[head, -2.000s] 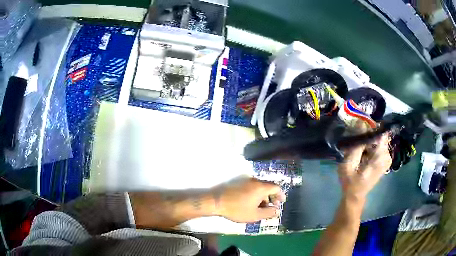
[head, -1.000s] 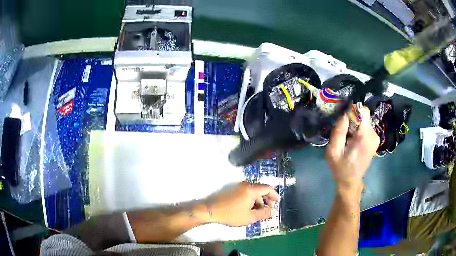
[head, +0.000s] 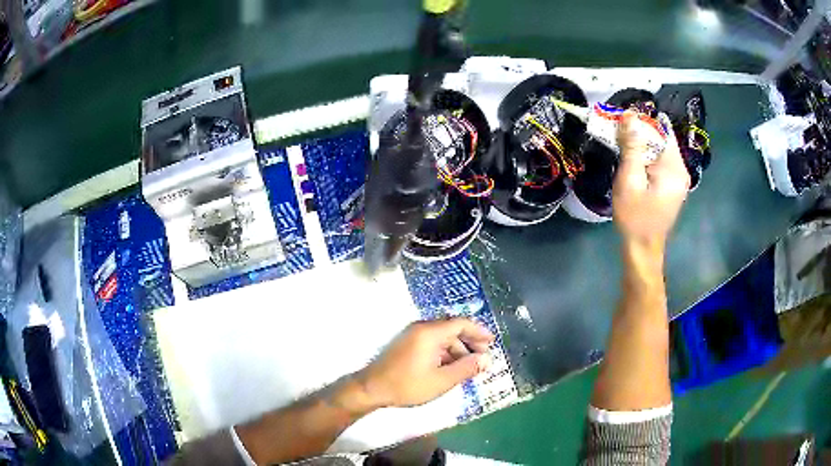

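Observation:
My right hand [head: 649,187] is over the row of open camera heads, its fingers closed on a small white bottle [head: 606,123] with blue and red markings. The bottle's thin tip points left at the middle open camera head [head: 538,155], a black bowl showing a board and red and yellow wires. Another open camera head [head: 456,136] stands to its left, partly behind the hanging black electric screwdriver [head: 401,187], which is blurred. My left hand [head: 426,362] lies at the right side of the white mat [head: 282,350], fingers loosely curled, with nothing visible in it.
A silver-white screw feeder [head: 214,196] stands behind the mat on blue printed sheeting [head: 118,246]. A clear plastic bag [head: 91,364] and a dark object [head: 41,364] lie at the left. More white and black camera parts [head: 784,150] are at the far right. A blue bin [head: 729,337] is below the bench edge.
The view has turned and shifted. The screwdriver, earlier slanting across the heads, now hangs more upright at their left. My right hand, still holding the bottle, is clear of it. My left hand stays near the mat's right edge.

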